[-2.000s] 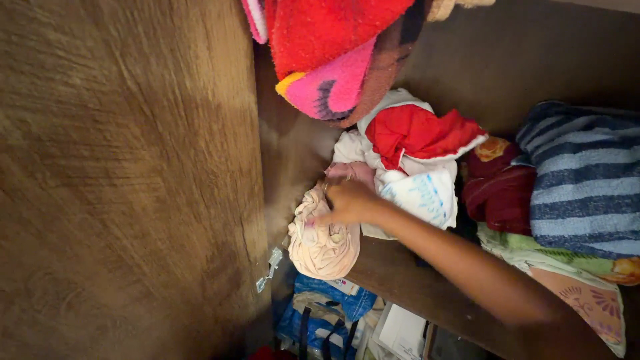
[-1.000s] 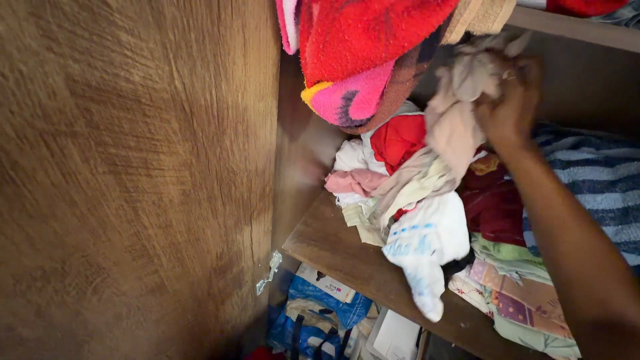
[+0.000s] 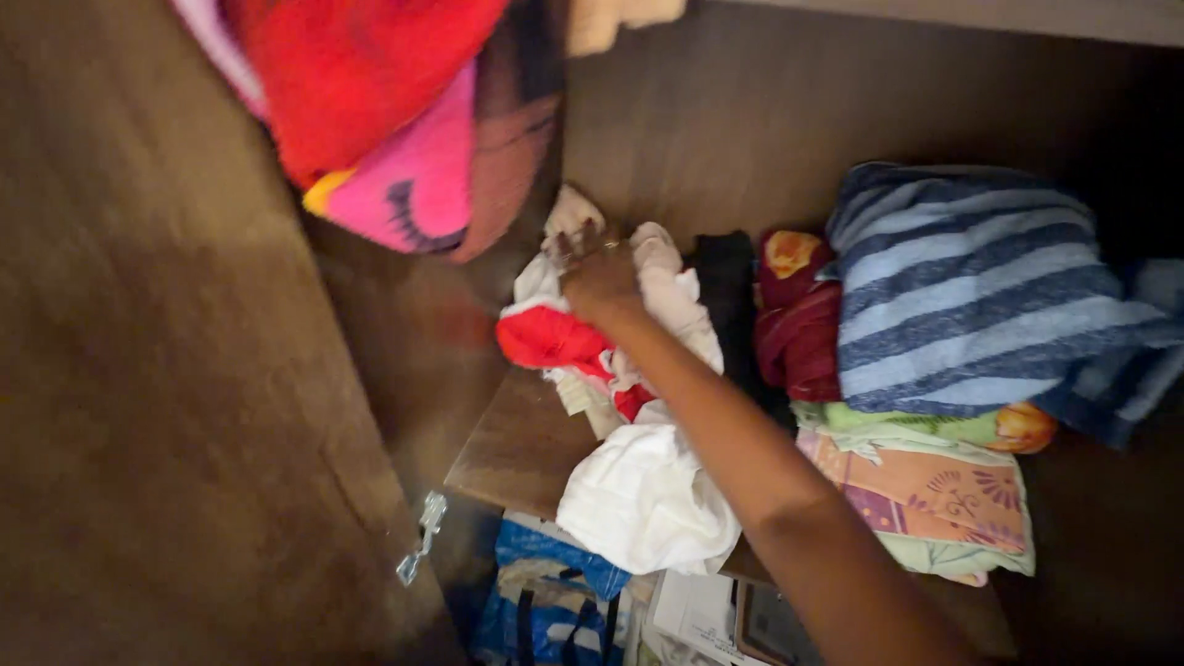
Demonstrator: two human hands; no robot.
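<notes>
My right hand (image 3: 597, 268) reaches from the lower right into a wooden cupboard. Its fingers touch a pale beige-pink cloth (image 3: 573, 211) at the back of the shelf; blur hides whether they grip it. Just below the hand are a red cloth with white edging (image 3: 553, 339) and some whitish cloth. A pale crumpled cloth (image 3: 673, 287) lies right of the hand, beside a black cloth (image 3: 726, 314). Nearer the shelf's front edge, a white cloth (image 3: 647, 499) bulges over the edge. My left hand is not in view.
A wooden door (image 3: 185, 370) with a metal hinge (image 3: 423, 536) stands at left. Red and pink fleece (image 3: 398, 157) hangs above. Right are a maroon cloth (image 3: 800, 342), a blue striped textile (image 3: 962, 296) and folded patterned fabric (image 3: 953, 495). A blue bag (image 3: 546, 601) sits below.
My right hand has moved from the upper right, where it held up a pale cloth, left and down to the back of the pile. The white cloth now bulges at the shelf's front.
</notes>
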